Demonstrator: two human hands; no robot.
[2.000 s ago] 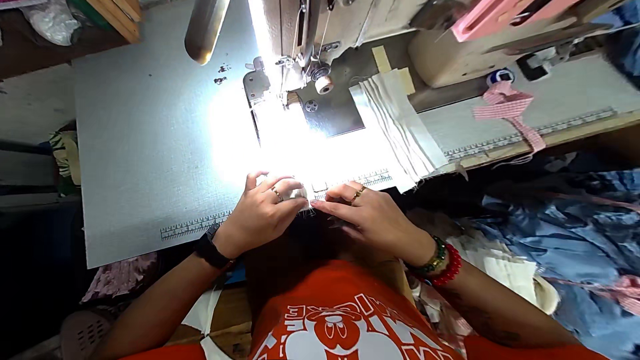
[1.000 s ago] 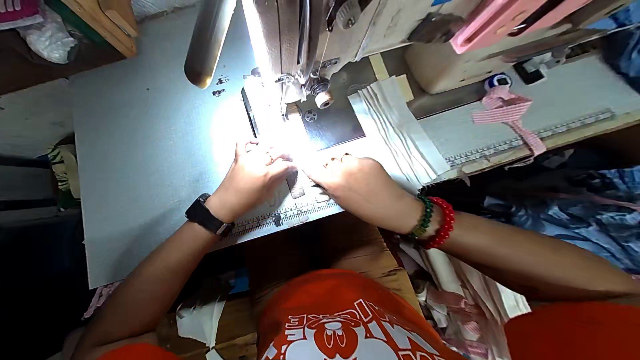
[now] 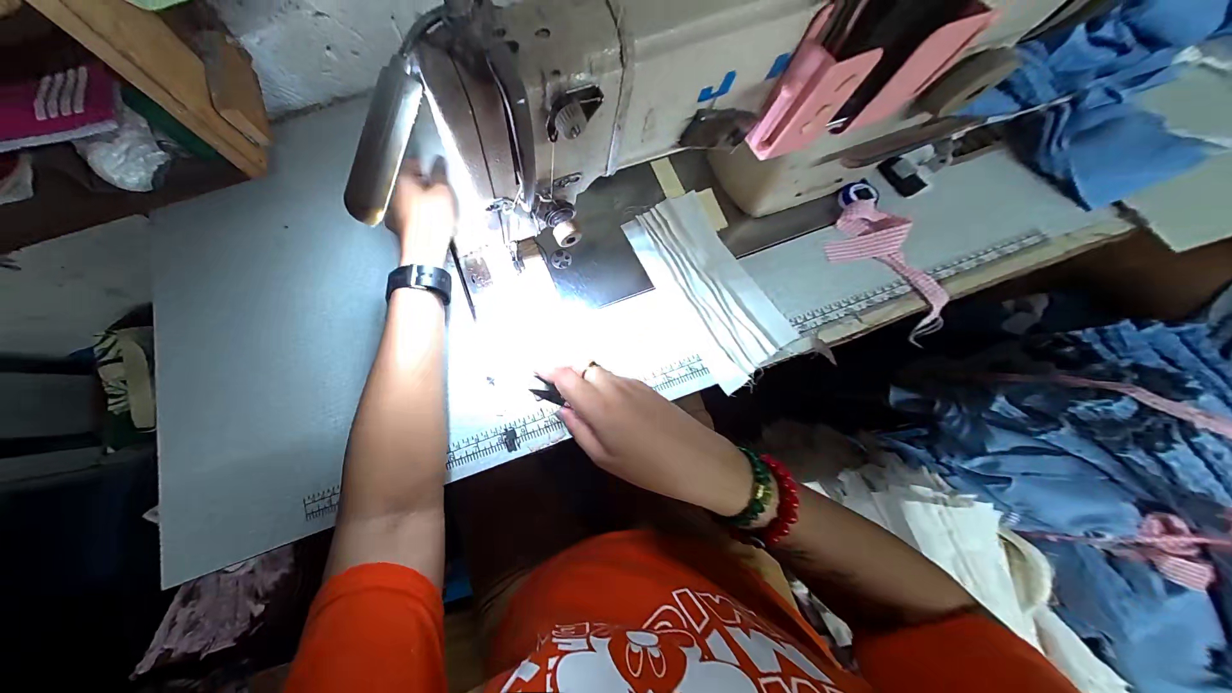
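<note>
My left hand (image 3: 423,207) reaches to the far side of the table, left of the sewing machine's needle area (image 3: 515,241) and partly behind the lamp (image 3: 383,144); its fingers are blurred, so what it holds cannot be told. Near the table's front edge my right hand (image 3: 611,414) holds a small dark pointed tool (image 3: 549,393) between thumb and fingers. Bright light washes out the surface between the hands. A stack of white fabric strips (image 3: 707,289) lies to the right of the machine's needle area.
A measuring tape (image 3: 510,438) runs along the front edge of the grey table (image 3: 260,385). Pink checked ribbon (image 3: 881,241) lies on the right side. A pink holder (image 3: 866,72) is fixed on the machine. Blue fabric (image 3: 1088,433) is heaped below at the right.
My hands were close together at the front of the machine; my left hand has moved forward to the far side. The dark tool now shows in my right hand.
</note>
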